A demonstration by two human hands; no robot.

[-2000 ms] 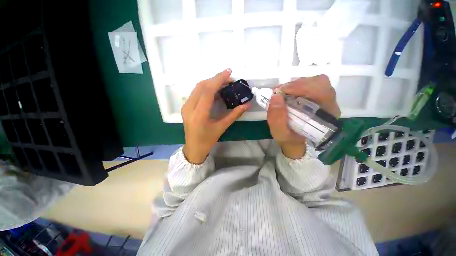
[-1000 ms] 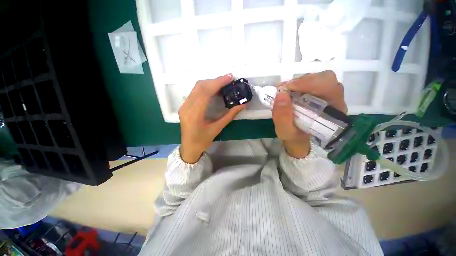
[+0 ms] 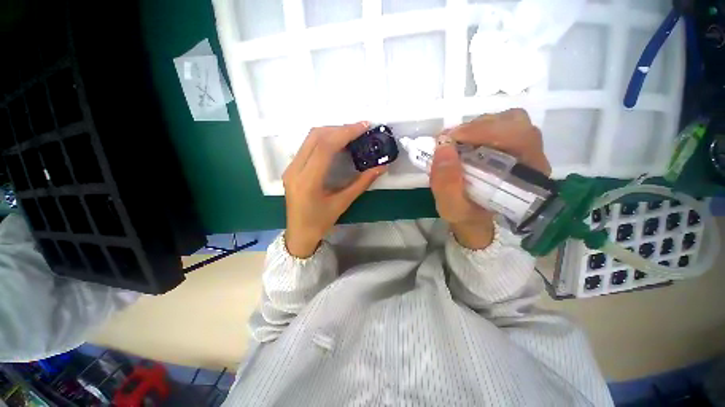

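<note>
My left hand [image 3: 319,181] holds a small black module housing [image 3: 373,149] between thumb and fingers, over the front edge of the white compartment tray [image 3: 347,114]. Its face with a round centre and white spots is turned up. My right hand [image 3: 486,168] grips a dispensing syringe [image 3: 501,189] with its white tip pointing left at the housing's right side. The tip is very close to the housing; I cannot tell if they touch. A green adapter [image 3: 563,213] sits on the syringe's rear end.
A black compartment tray [image 3: 87,191] stands at left, beside a paper slip [image 3: 203,83]. A crumpled white wipe [image 3: 506,60] lies on the white tray. Blue-handled pliers [image 3: 650,62], a green tool [image 3: 688,149], a looped clear hose [image 3: 701,253] and a small parts tray [image 3: 628,248] are at right.
The syringe and my right hand have shifted slightly right since the oldest frame. The housing has tilted so its round centre shows more clearly. Both hands keep their holds.
</note>
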